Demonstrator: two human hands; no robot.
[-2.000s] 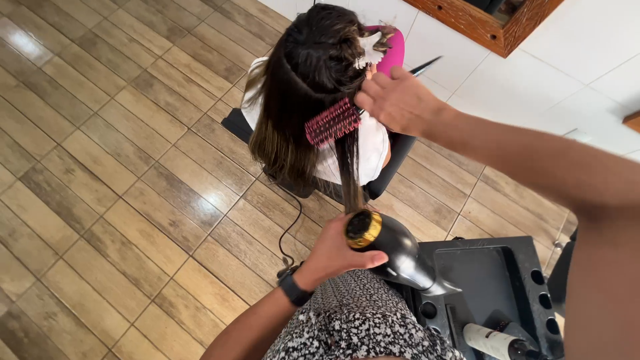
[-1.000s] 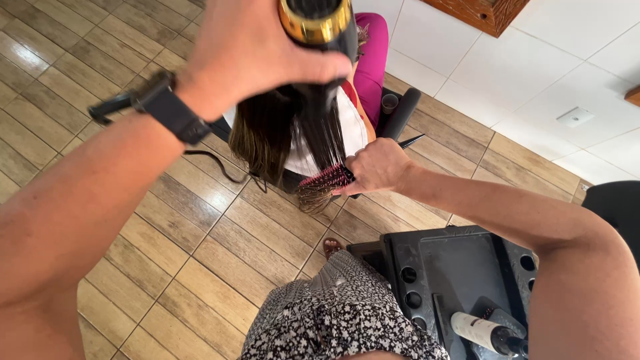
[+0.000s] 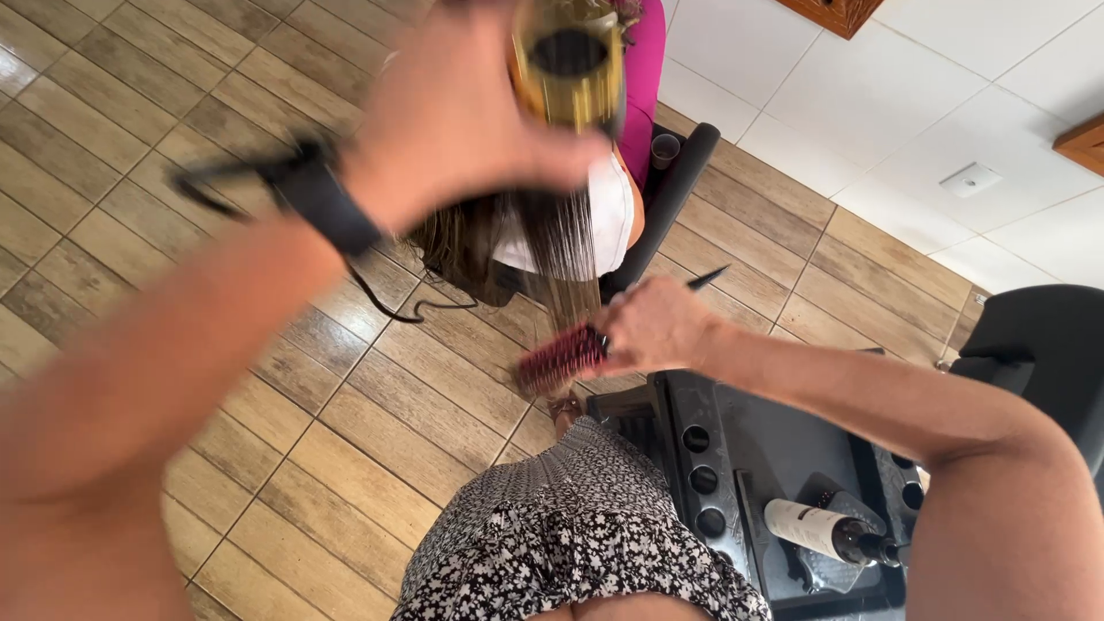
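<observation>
My left hand (image 3: 466, 121), blurred and with a dark watch on the wrist, grips a black hair dryer (image 3: 569, 78) with a gold rear ring, high above a seated person. Only part of the dryer shows. My right hand (image 3: 651, 328) holds the handle of a red round hairbrush (image 3: 562, 360); the handle's black pointed end sticks out past the hand. A stretched section of long dark hair (image 3: 561, 250) runs from the person's head down to the brush bristles. My left hand and the dryer hide most of the head. More hair hangs loose over the person's white top (image 3: 612, 216).
A black salon trolley (image 3: 776, 448) with round holes stands at my right, bearing a pump bottle (image 3: 811, 530) with a label. The person's chair has a black armrest (image 3: 681, 190) beside a small cup (image 3: 664, 150). A black chair (image 3: 1035, 345) stands at far right. The dryer's cord (image 3: 388, 310) hangs at left.
The dryer in my left hand has gone from low by the trolley to high over the hair. The brush in my right hand has moved from near the head down to the hair's lower part.
</observation>
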